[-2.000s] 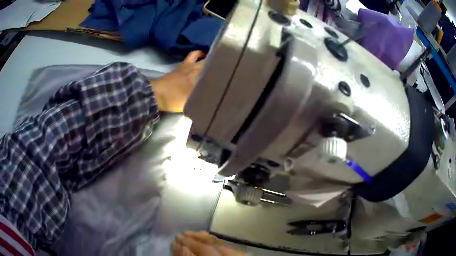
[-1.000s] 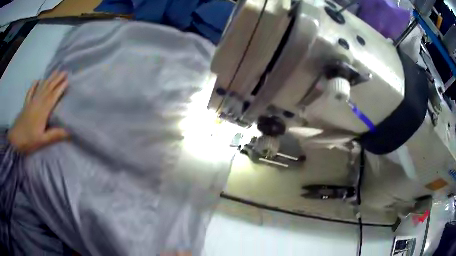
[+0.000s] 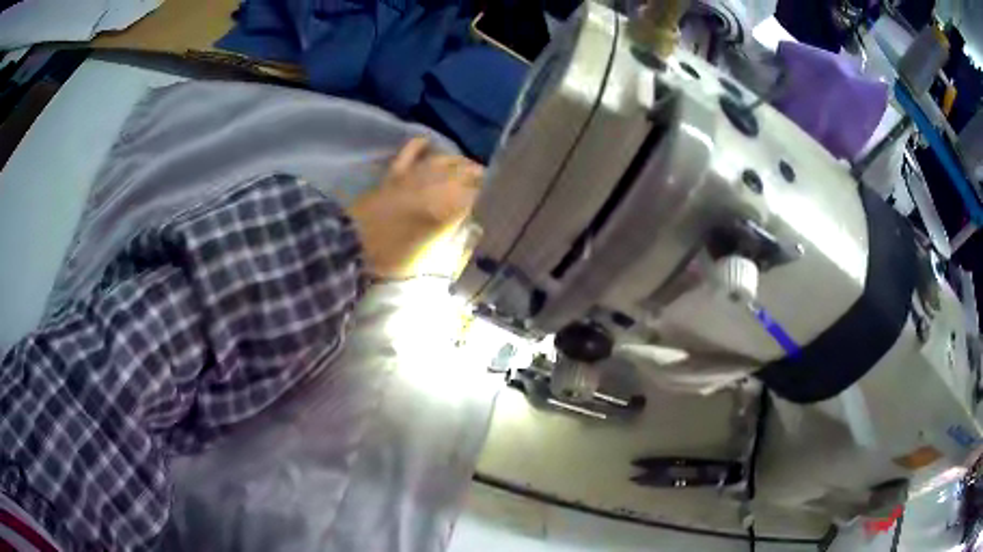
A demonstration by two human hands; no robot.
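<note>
The grey fabric panel (image 3: pixel 323 431) lies over the table and reaches under the needle area of the cream-white sewing machine (image 3: pixel 668 205). Bright lamp glare hides the presser foot and needle. My left hand (image 3: pixel 420 205) rests on the fabric just left of the machine head, behind the needle area, fingers bent; its fingertips are partly hidden, so I cannot tell whether it grips the cloth. A checked sleeve covers part of the panel. The metal guide with a knob (image 3: pixel 577 380) sits right of the glare. My right hand is not in view.
Dark thread snips (image 3: pixel 688 471) lie on the machine bed (image 3: pixel 561 453). Navy-blue fabric (image 3: pixel 377 54) is heaped behind the panel. A purple cloth (image 3: pixel 830 97) is behind the machine head. Brown cardboard (image 3: pixel 172 27) and white sheets (image 3: pixel 65 16) are at the top left.
My left hand has moved from the panel's far left edge to beside the machine head, its sleeve now across the cloth. My right hand, at the bottom edge earlier, is out of view.
</note>
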